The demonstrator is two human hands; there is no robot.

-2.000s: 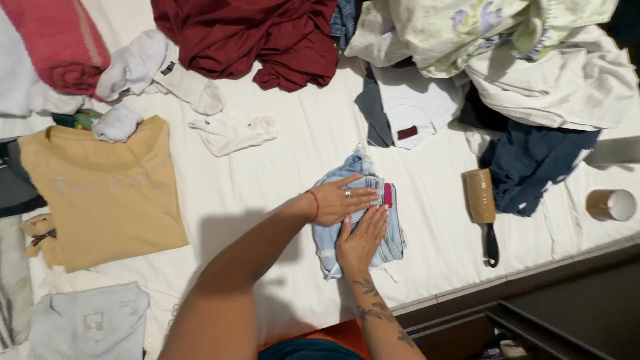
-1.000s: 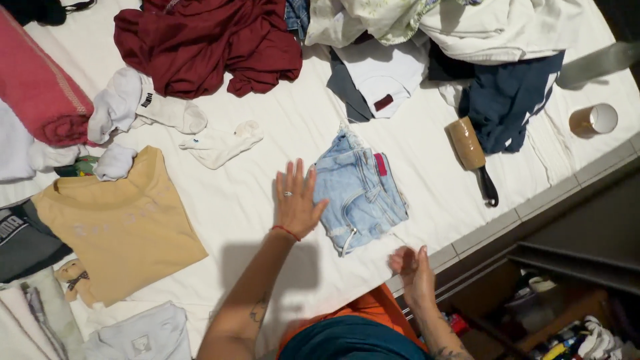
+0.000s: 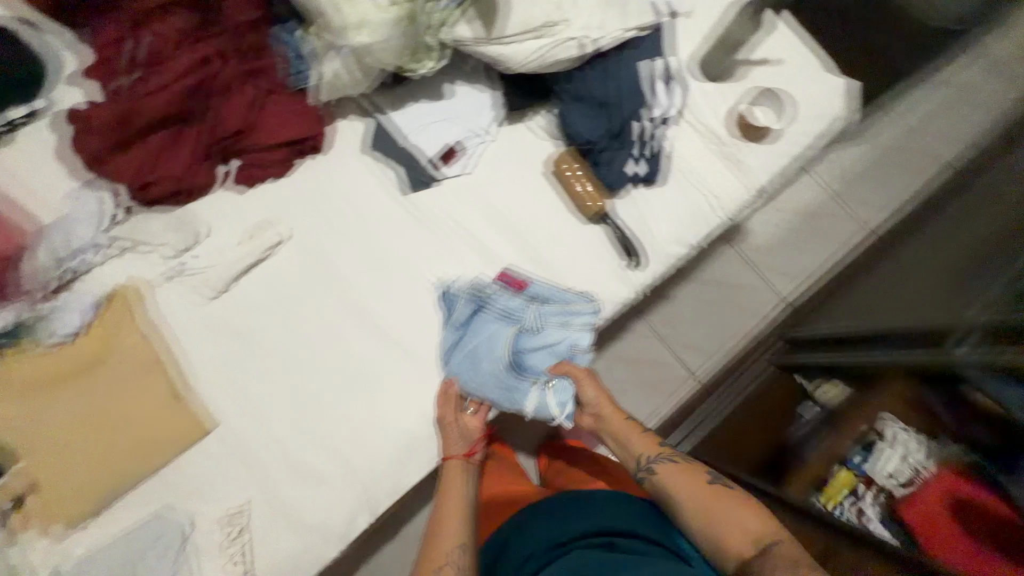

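Light blue denim shorts (image 3: 512, 344), folded, with a pink label at the waistband, are held off the near edge of the white-covered bed. My left hand (image 3: 462, 420) grips their lower left corner, a ring on one finger and a red string at the wrist. My right hand (image 3: 588, 396) grips their lower right side, by the frayed white patches. Part of the fingers of both hands is hidden by the denim. The frame is blurred.
On the white sheet (image 3: 344, 320) lie a brown-headed brush (image 3: 582, 186), a roll (image 3: 758, 116), a tan shirt (image 3: 88, 416), a dark red garment (image 3: 192, 96), white socks (image 3: 232, 260) and navy clothing (image 3: 612, 104). An open drawer (image 3: 800, 472) with clothes sits low at right.
The shorts lay on the bed with my left hand beside them and my right hand apart; now both hands hold them, nearer my body. The view has shifted and turned.
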